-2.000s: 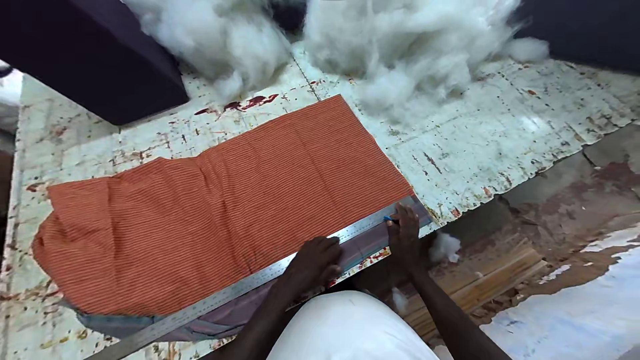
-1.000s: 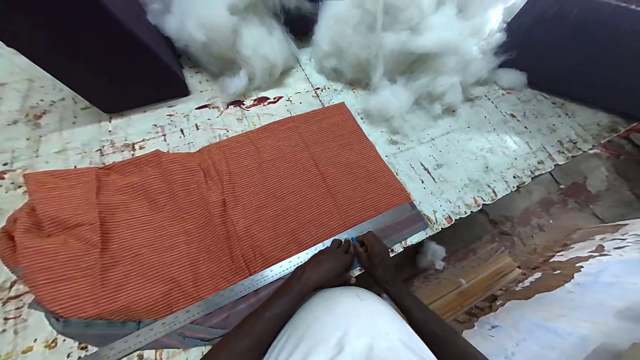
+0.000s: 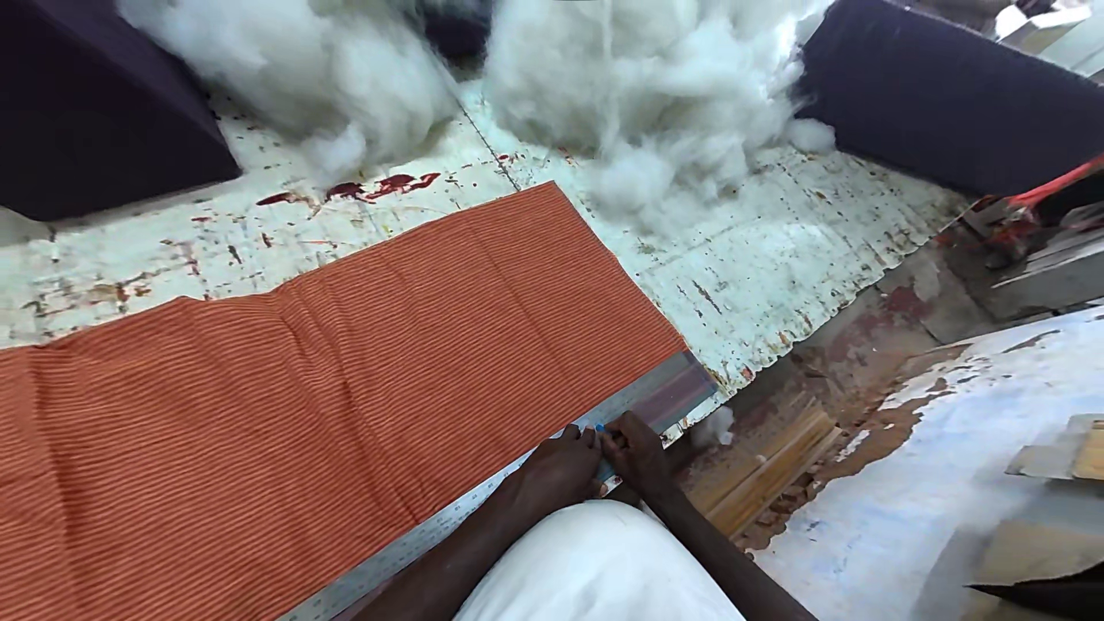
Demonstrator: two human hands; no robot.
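Orange striped fabric (image 3: 414, 345) lies on the stained table, with a few creases toward its left part. Along its near edge runs a long metal ruler (image 3: 431, 528), over a greyish-purple striped cloth (image 3: 677, 395) that shows at the right end. My left hand (image 3: 565, 466) presses on the ruler, its fingers bent. Right beside it, my right hand (image 3: 634, 448) pinches a small blue-tipped thing (image 3: 599, 428), perhaps a pen or chalk, at the ruler's edge. Most of that small thing is hidden by my fingers.
White fibre stuffing (image 3: 638, 95) lies in fluffy heaps at the back of the table (image 3: 742, 276). Dark upholstered blocks stand at the back left (image 3: 103, 112) and back right (image 3: 949, 103). Wooden strips (image 3: 768, 474) lie below the table's near edge, beside a patchy white surface (image 3: 931, 448).
My right hand has moved left along the ruler from near the fabric's right corner, and now sits against my left hand. The view has shifted somewhat.
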